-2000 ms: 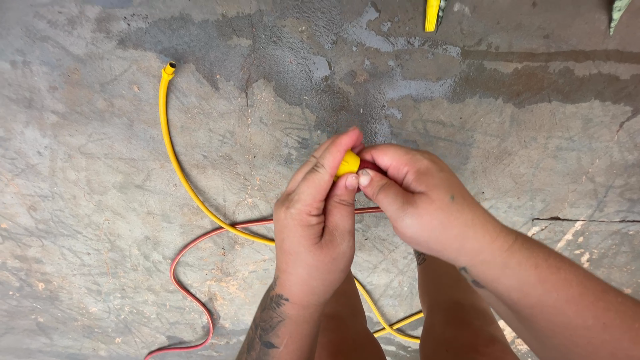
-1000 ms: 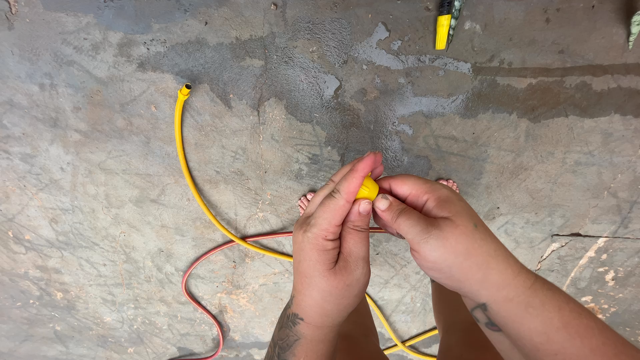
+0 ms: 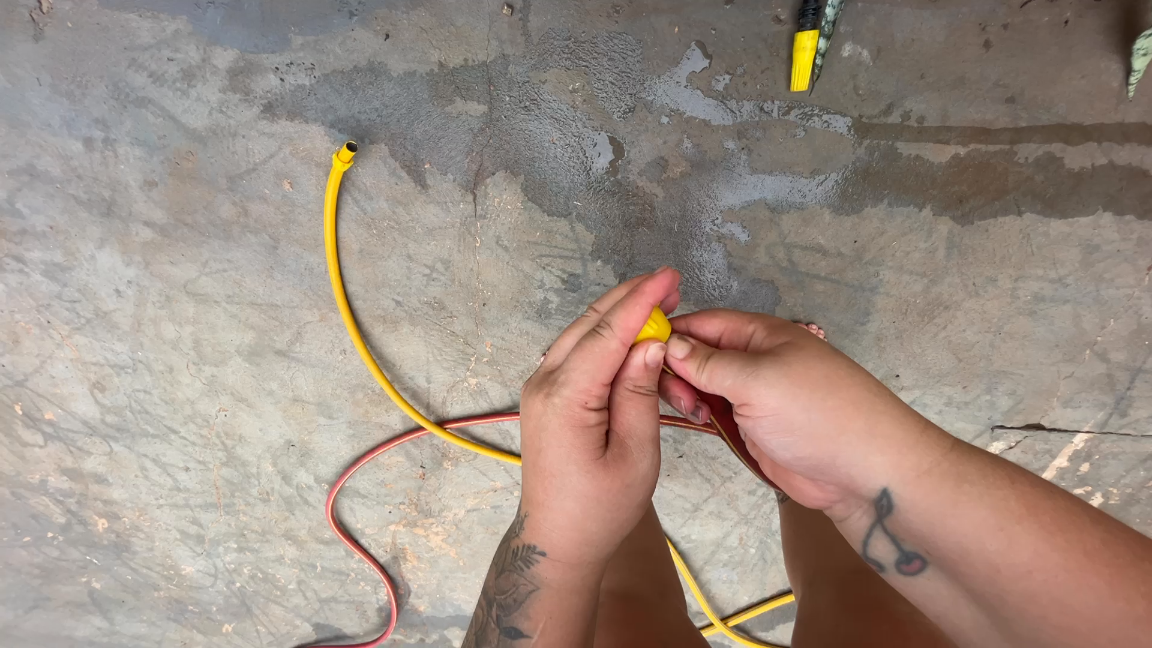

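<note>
Between my two hands is a yellow plastic hose fitting (image 3: 654, 327). My left hand (image 3: 598, 405) is closed around it, with the thumb on its near side. The fingertips of my right hand (image 3: 765, 387) pinch at the fitting's right edge, on the end of a reddish hose (image 3: 740, 443) that runs down under that palm. Most of the joint is hidden by my fingers. A yellow hose (image 3: 346, 297) curves over the floor at left, its end (image 3: 345, 155) bearing a small yellow collar. The reddish hose (image 3: 360, 468) crosses beneath it.
On the concrete floor (image 3: 180, 315) a wet patch (image 3: 558, 126) spreads beyond my hands. A black and yellow nozzle (image 3: 805, 58) lies at the top beside a mottled green leaf. My legs are below my hands, with yellow hose (image 3: 688, 576) crossing between them.
Both hands stay together at the yellow fitting. More of the reddish hose shows under my right hand now. The view has shifted slightly.
</note>
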